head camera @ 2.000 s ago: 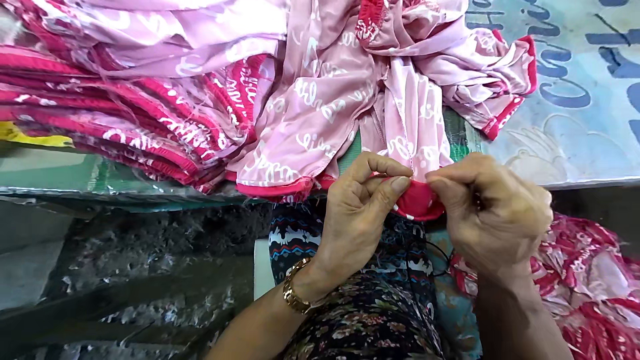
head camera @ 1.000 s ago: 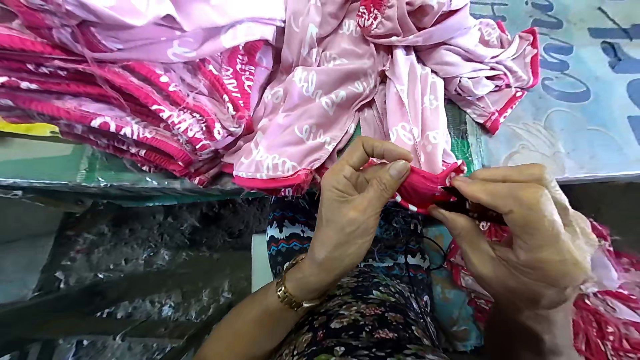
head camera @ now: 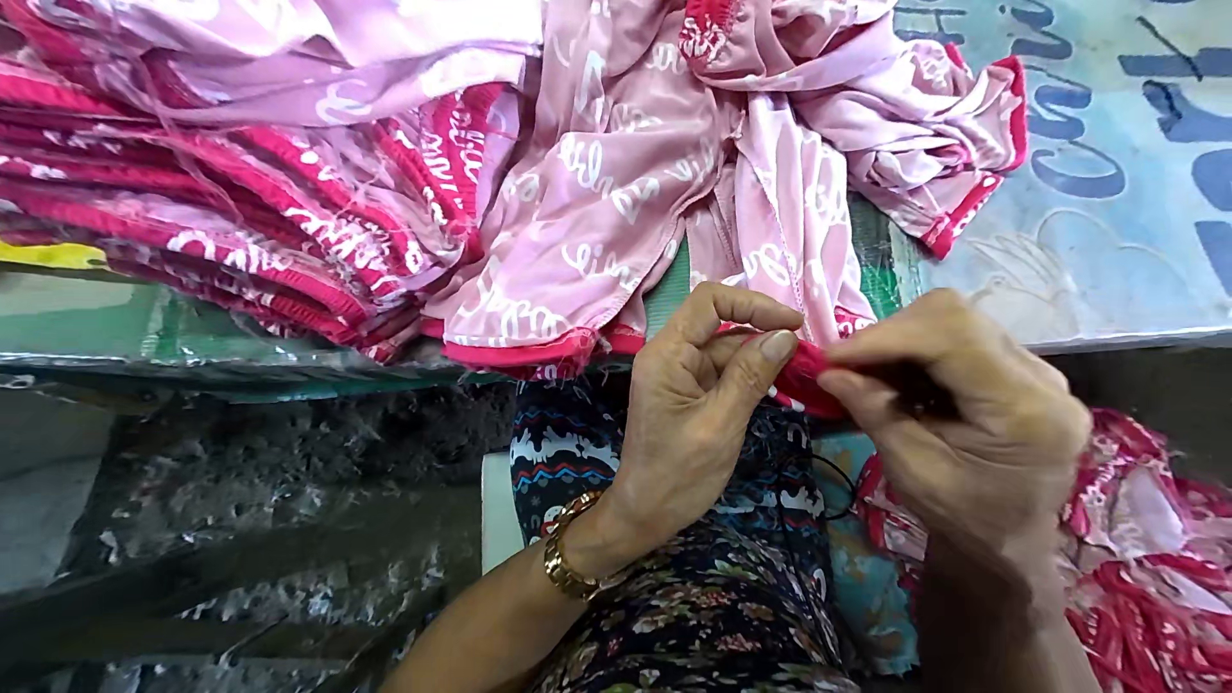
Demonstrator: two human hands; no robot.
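A pink garment (head camera: 616, 202) with white lettering and red trim lies over the table's near edge. At its near end, my left hand (head camera: 707, 404) pinches the red hem (head camera: 807, 380) between thumb and forefinger. My right hand (head camera: 953, 414), slightly blurred, has its thumb and fingertips together at the right end of that hem. Whether it grips the cloth or a loose thread cannot be told. A dark gap shows between its curled fingers, and what is in there is unclear. A gold bracelet (head camera: 558, 549) circles my left wrist.
Stacked pink and red garments (head camera: 241, 202) with frayed threads fill the table's left side. Printed sheeting (head camera: 1078, 260) covers the table (head camera: 106, 318). More red and pink cloth (head camera: 1145, 558) lies low at the right. Scraps litter the dark floor (head camera: 260, 520) at lower left.
Two seconds ago both hands were close together at the hem. My right hand moved right and down, then back up somewhat. My left hand still pinches the hem at nearly the same place.
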